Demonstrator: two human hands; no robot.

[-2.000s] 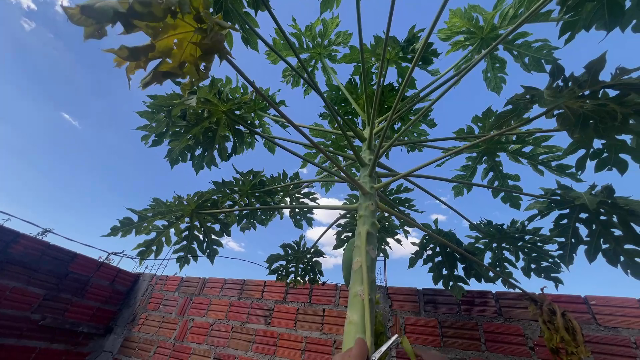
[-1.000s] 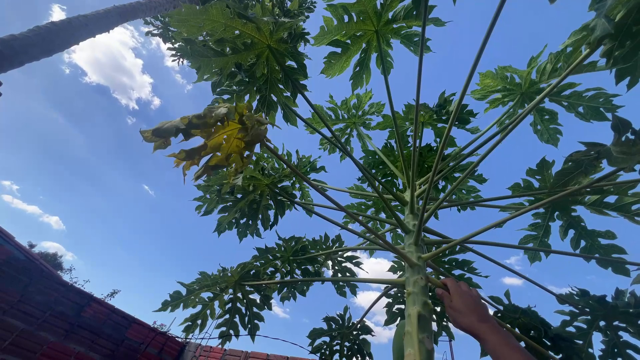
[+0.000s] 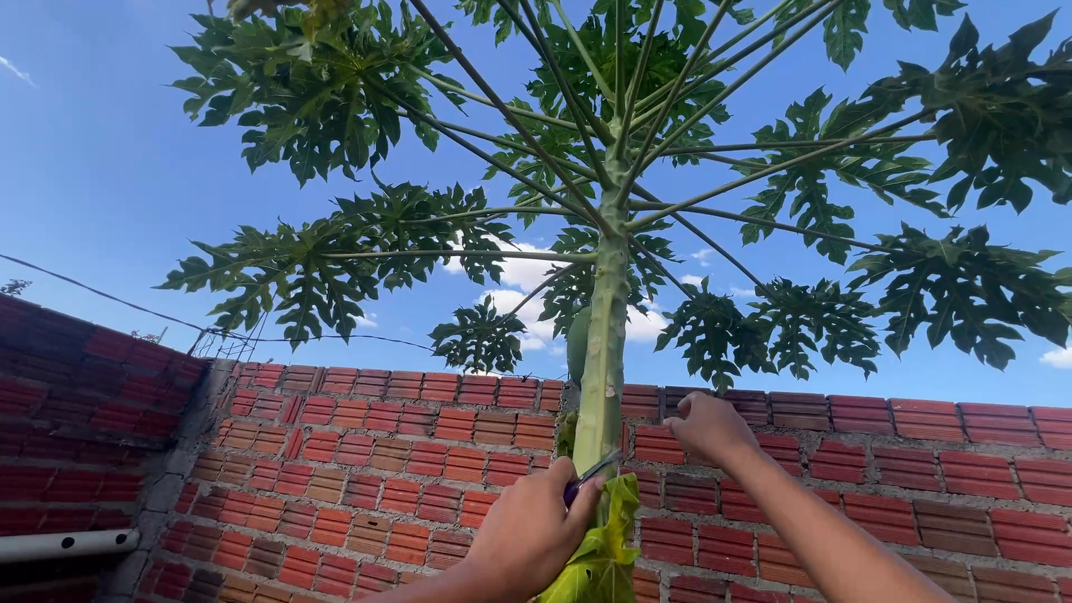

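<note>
A papaya tree trunk [image 3: 605,360] rises up the middle of the head view, with long leaf stalks spreading from its top. My left hand [image 3: 536,519], in front of the lower trunk, grips a small bladed tool [image 3: 596,471] with a dark purple handle; whether it is scissors or a knife I cannot tell. A yellow-green papaya leaf [image 3: 605,553] hangs beside and below that hand, partly covered by it. My right hand [image 3: 710,425] is raised just right of the trunk, fingers curled, and whether it holds anything is unclear. A green papaya fruit [image 3: 578,345] hangs at the trunk's left side.
Behind the tree runs a red hollow-brick wall [image 3: 402,477], meeting a shaded brick wall [image 3: 75,402] at the left corner. A white pipe with holes [image 3: 67,546] juts in at lower left. A thin cable [image 3: 100,293] crosses above the walls. Broad green leaves [image 3: 963,285] spread overhead.
My right hand was up at the trunk near the leaf stalks and is now lower, to the right of the trunk. The view has tilted down from the treetop.
</note>
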